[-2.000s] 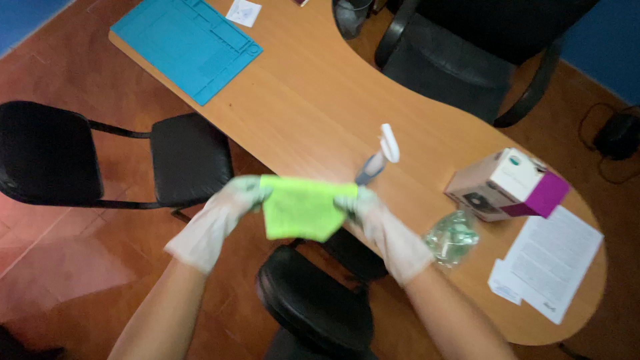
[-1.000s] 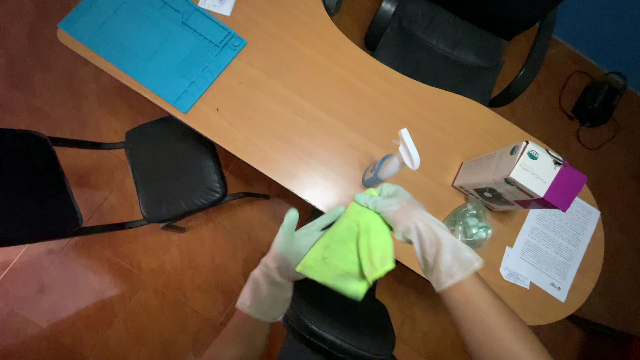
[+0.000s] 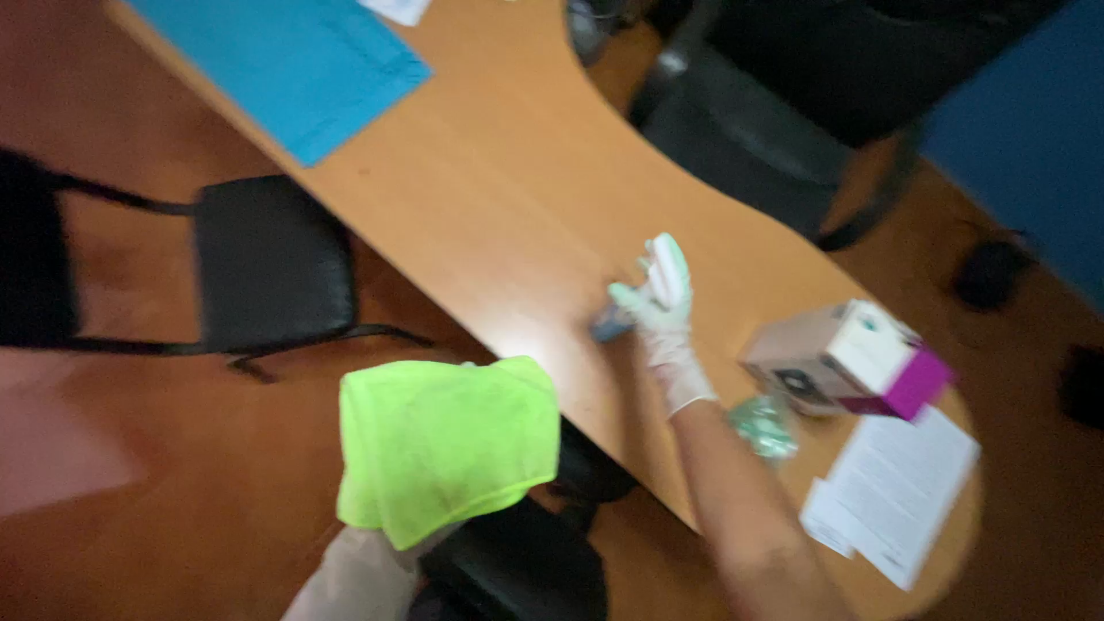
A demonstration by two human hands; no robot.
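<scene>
A folded lime-green cloth [image 3: 448,444] lies spread over my left hand [image 3: 379,552], off the desk's near edge; the cloth hides the fingers, and only the gloved wrist and part of the heel show. My right hand [image 3: 662,297], in a pale glove, is at the top of a spray bottle [image 3: 612,322] that stands on the wooden desk. Its fingers are around the white spray head, with the thumb pointing left; blur hides how firmly they close. The bottle's grey-blue lower part shows below the hand.
On the desk [image 3: 483,190] are a blue mat [image 3: 293,69], a box with a purple end [image 3: 845,358], a plastic bag with green contents [image 3: 765,427] and printed papers [image 3: 901,492]. Black chairs stand left [image 3: 272,263], below [image 3: 517,561] and behind the desk [image 3: 750,129].
My right hand has let go of the cloth and moved up to the spray bottle's head. The cloth, held between both hands before, now lies over my left hand alone.
</scene>
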